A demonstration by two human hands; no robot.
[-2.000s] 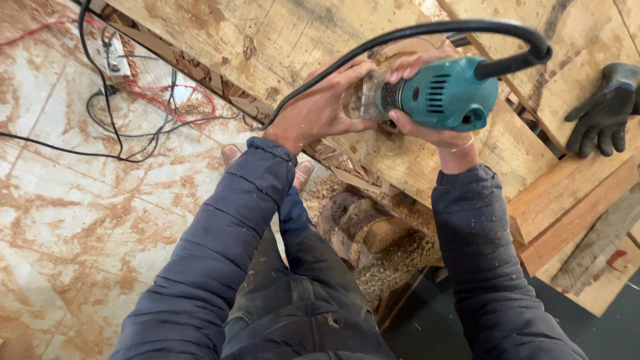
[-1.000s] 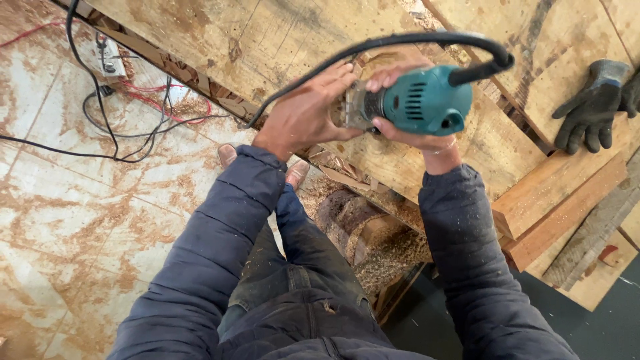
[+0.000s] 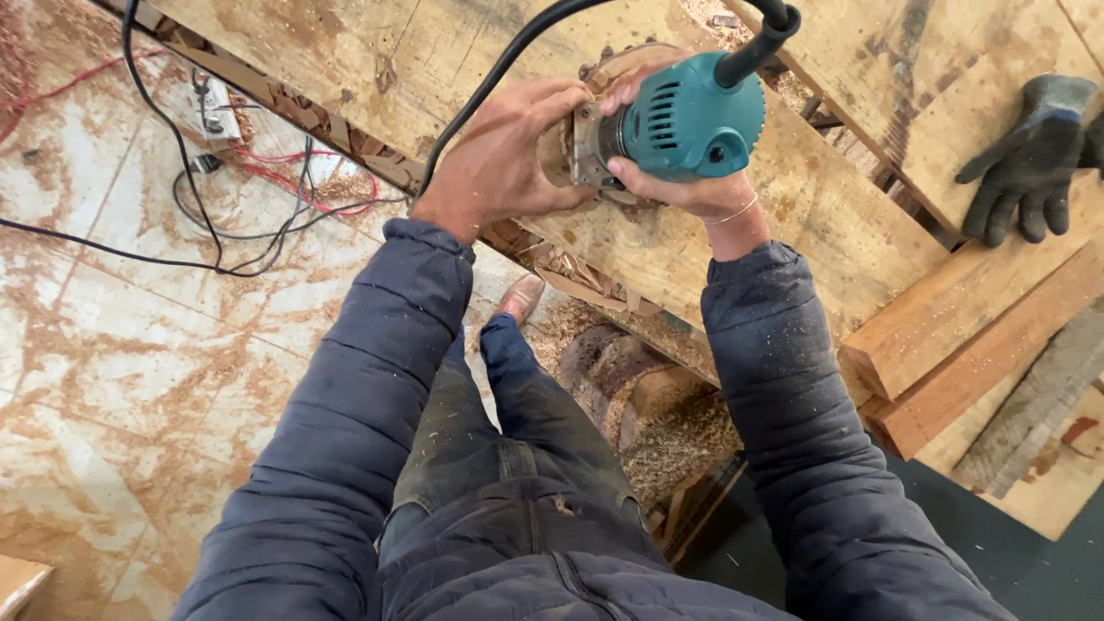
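Observation:
A teal trim router [image 3: 690, 116] with a black power cord lies sideways above the plywood bench top. My right hand [image 3: 681, 185] is wrapped around its body near the black collar. My left hand [image 3: 517, 151] curves about a round wooden workpiece [image 3: 556, 151] at the router's clear base, thumb and fingers on either side. Part of a dark, notched rim shows behind the router. The bit and the contact between base and wood are hidden.
Grey work gloves [image 3: 1026, 164] and reddish timber beams [image 3: 966, 328] lie on the bench at right. A power strip [image 3: 216, 112] and tangled cables [image 3: 276, 233] lie on the shaving-strewn floor at left. Below the bench edge is a log [image 3: 638, 388] under shavings.
Both hands stay at the router and the wood throughout. The view has shifted slightly; no other plain change shows.

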